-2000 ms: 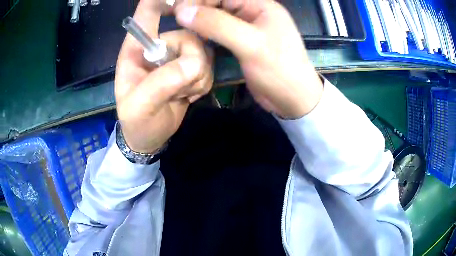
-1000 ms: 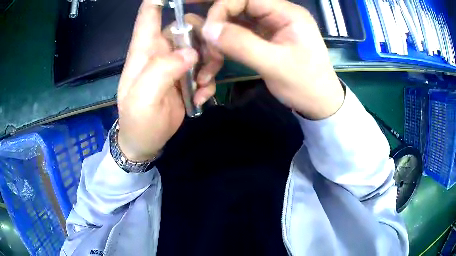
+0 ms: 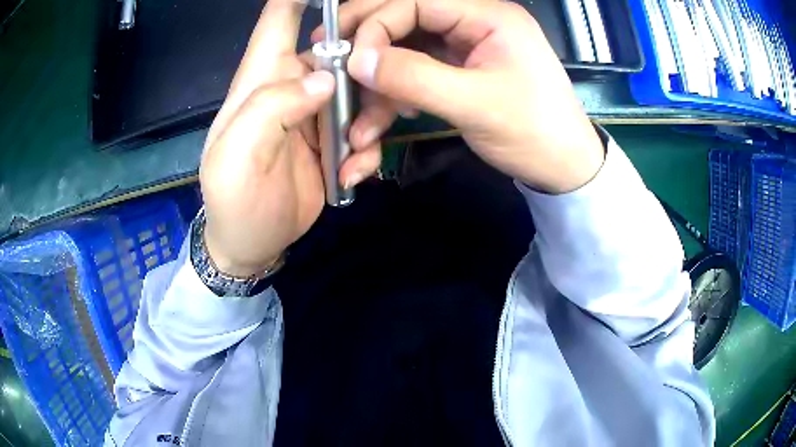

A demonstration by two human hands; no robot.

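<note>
A stepped metal shaft [image 3: 336, 131] stands nearly upright in my left hand [image 3: 266, 148], thick grey body down and thin bright stem up. A pale shiny collar [image 3: 332, 49] shows where the two meet. My left thumb and fingers close around the body. My right hand [image 3: 489, 87] is at the shaft's right side, with thumb and index fingertips at the collar. Whether the right fingers hold anything else is hidden. The stem's top runs to the picture's upper edge.
The black tray [image 3: 166, 79] lies behind my hands, with silvery shafts [image 3: 586, 33] at its right part. A blue tray [image 3: 650, 79] of bright rods is at upper right. Blue crates stand at lower left [image 3: 109, 297] and right [image 3: 768, 236]. A black wheel-like object [image 3: 714, 306] is at lower right.
The shaft was tilted in my left hand two seconds ago and now stands nearly upright. My right hand has moved right and its fingertips have come to the collar.
</note>
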